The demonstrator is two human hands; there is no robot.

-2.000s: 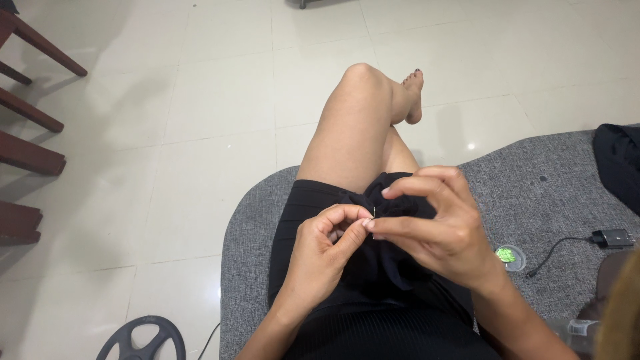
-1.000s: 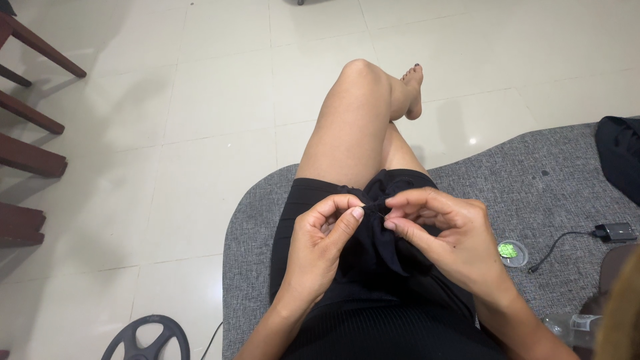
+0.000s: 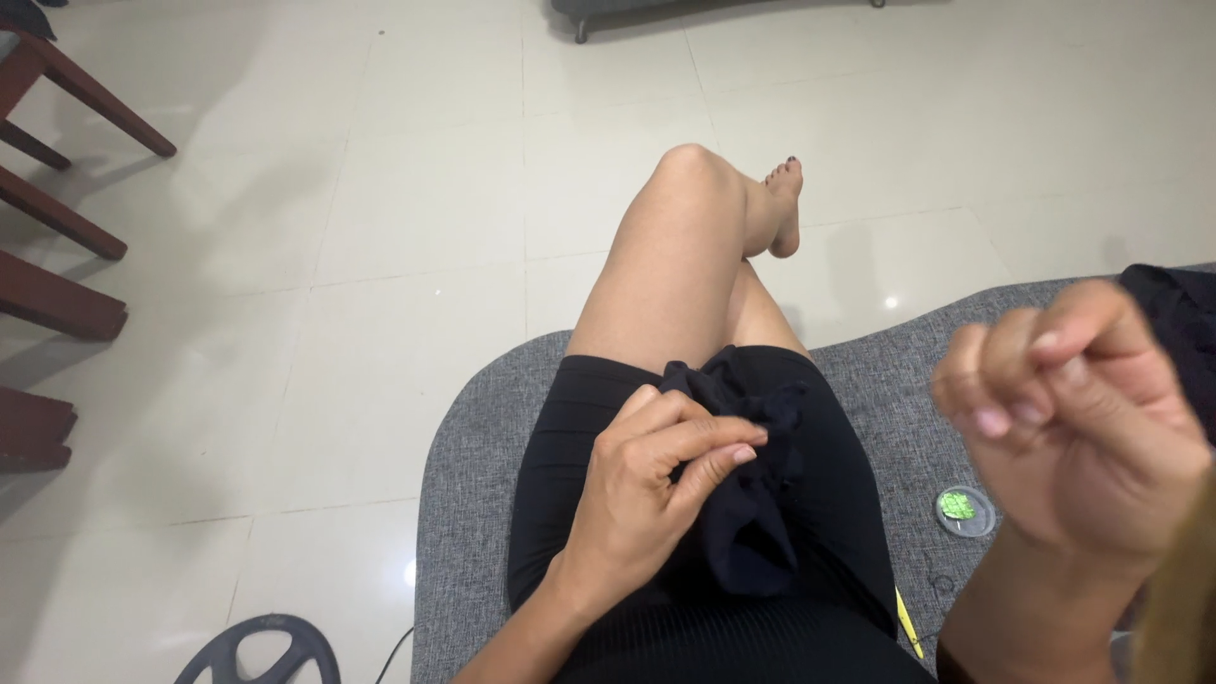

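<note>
My left hand (image 3: 655,470) is over my lap, thumb and forefinger pinched at the edge of a crumpled dark navy cloth (image 3: 746,546). Whether it grips the cloth or something fine is not clear. Raised at the right, well apart from it, my right hand (image 3: 1078,418) has its thumb against the curled forefinger; no item can be made out between them. A small round clear dish (image 3: 965,511) with a green piece in it lies on the grey seat, left of my right wrist. The slim yellow tool (image 3: 908,622) beside my lap is partly hidden.
I sit on a grey fabric seat (image 3: 475,475), legs crossed. Dark cloth (image 3: 1173,313) lies at its right edge. Reddish wooden furniture legs (image 3: 62,294) stand at the left. A black spoked wheel-shaped object (image 3: 261,651) and a thin cable (image 3: 394,655) are at lower left.
My hands, close together over the cloth earlier, are now far apart: the right has moved up and to the right. The yellow tool now shows beside my lap.
</note>
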